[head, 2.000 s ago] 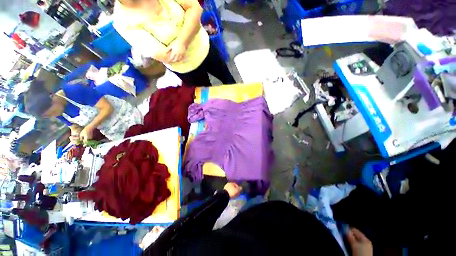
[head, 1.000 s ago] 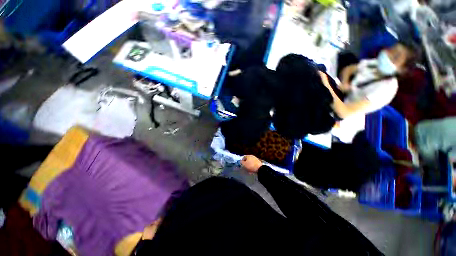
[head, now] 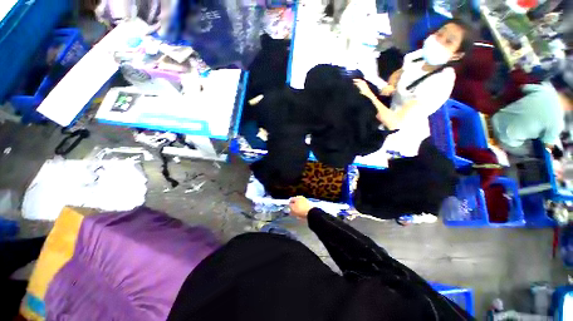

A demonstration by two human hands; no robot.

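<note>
My right hand (head: 300, 207) is at the middle bottom, closed on the pale rim of a white bin (head: 327, 205). Black cloth and leopard-print cloth (head: 323, 180) lie at the bin. The purple garment (head: 138, 260) lies on the yellow-topped stand (head: 60, 241) at the lower left; its near part is cut off by the picture's edge and my black clothing. My left hand is not in view.
A masked person (head: 424, 88) in white sits behind heaped black garment pieces (head: 339, 116). A white, blue-edged sewing table (head: 173, 103) stands at the upper left. Blue crates (head: 465, 200) with dark red cloth stand right. White sheeting (head: 85, 188) and scraps lie on the grey floor.
The view has swung right, so the purple garment sits lower left. My left hand, at the garment before, has gone out of view. My right hand stays at the bin's rim.
</note>
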